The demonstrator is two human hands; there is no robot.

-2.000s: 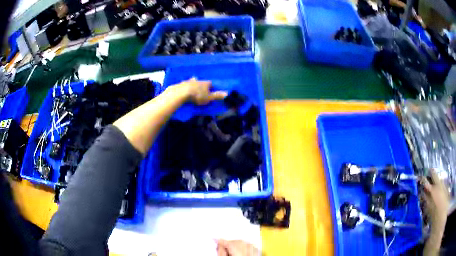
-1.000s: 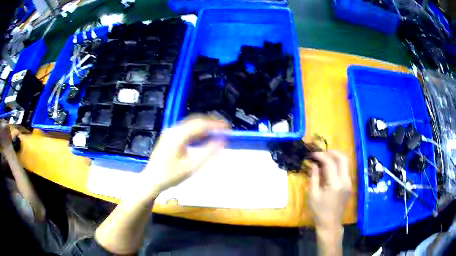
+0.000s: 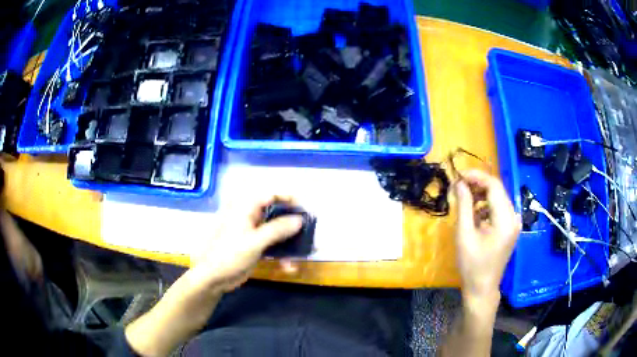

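My left hand (image 3: 258, 240) holds a black housing shell (image 3: 300, 237) over the front part of the white work sheet (image 3: 349, 223), thumb on top. My right hand (image 3: 483, 223) is at the right end of the sheet, beside the pile of sealing rings (image 3: 413, 185). Its fingertips pinch a thin dark sealing ring (image 3: 466, 155), which rises as a small loop above the fingers. The middle blue supply tray (image 3: 328, 147) holds jumbled black housings beyond the sheet.
On the left, a blue tray (image 3: 133, 187) holds black housings in rows, with cabled units beside them. On the right, a blue tray (image 3: 513, 104) holds several cabled units with white leads. The yellow table edge curves along the front. Another person's arm is at far left.
My left hand went from the supply tray to above the sheet, now with a housing. My right hand reached the ring pile and now pinches a ring. The view has tilted downward.
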